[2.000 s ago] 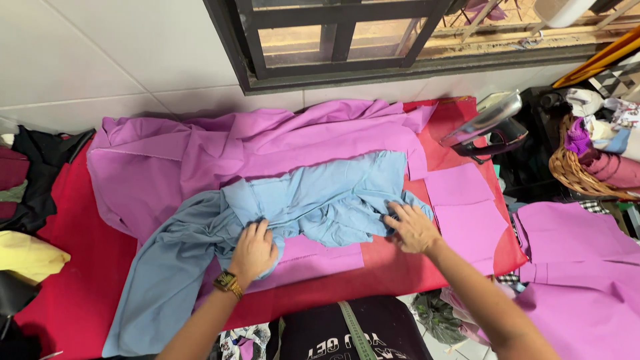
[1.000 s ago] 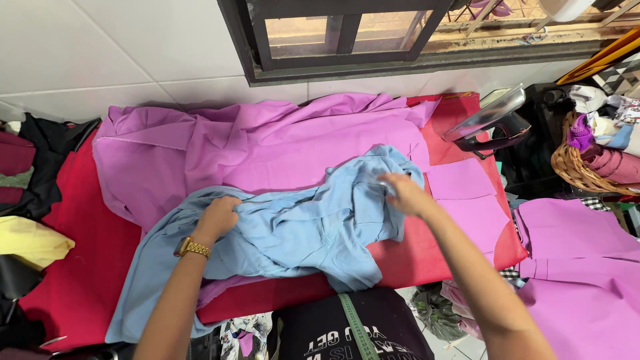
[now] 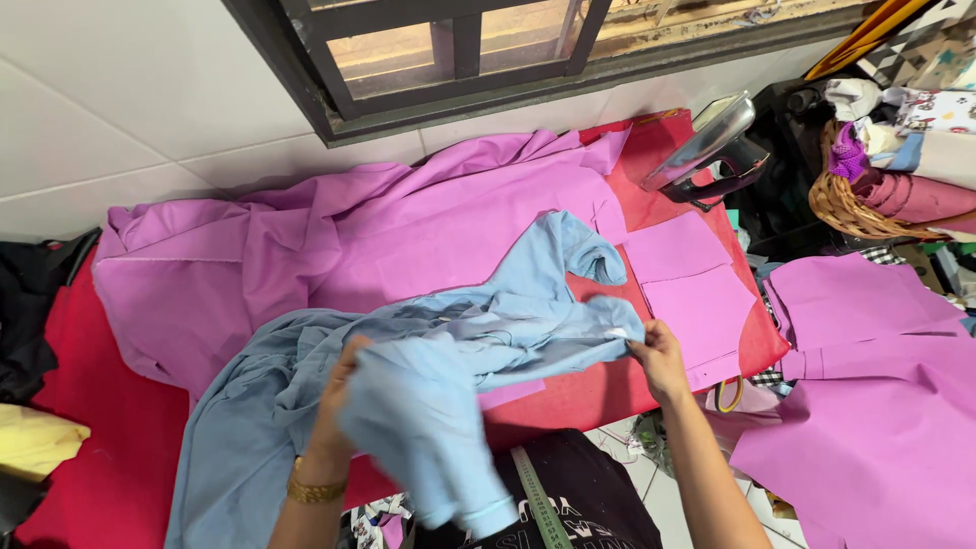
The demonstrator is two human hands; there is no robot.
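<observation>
A light blue garment (image 3: 503, 313) lies crumpled across the red-covered table (image 3: 99, 457). My left hand (image 3: 343, 389), with a gold watch or bracelet at the wrist, is closed on a lifted, blurred part of it that hangs over the table's front edge; its fingers are partly hidden by the cloth. My right hand (image 3: 659, 354) pinches the garment's right end by a small white tag. Behind the garment spreads a large purple fabric piece (image 3: 457, 213). Cut purple panels (image 3: 694, 290) lie flat to the right of it.
A clothes iron (image 3: 709, 152) stands tilted at the table's back right. Beyond it is a wicker basket (image 3: 839, 206) of cloth pieces. More purple fabric (image 3: 884, 412) hangs at the right. A yellow cloth (image 3: 38, 442) lies at the left. A dark-framed window (image 3: 457, 46) is behind, and a green tape measure (image 3: 541, 496) hangs in front.
The blue garment, earlier spread flatter, has a part raised toward me in my left hand. My right hand has moved down to the garment's right end.
</observation>
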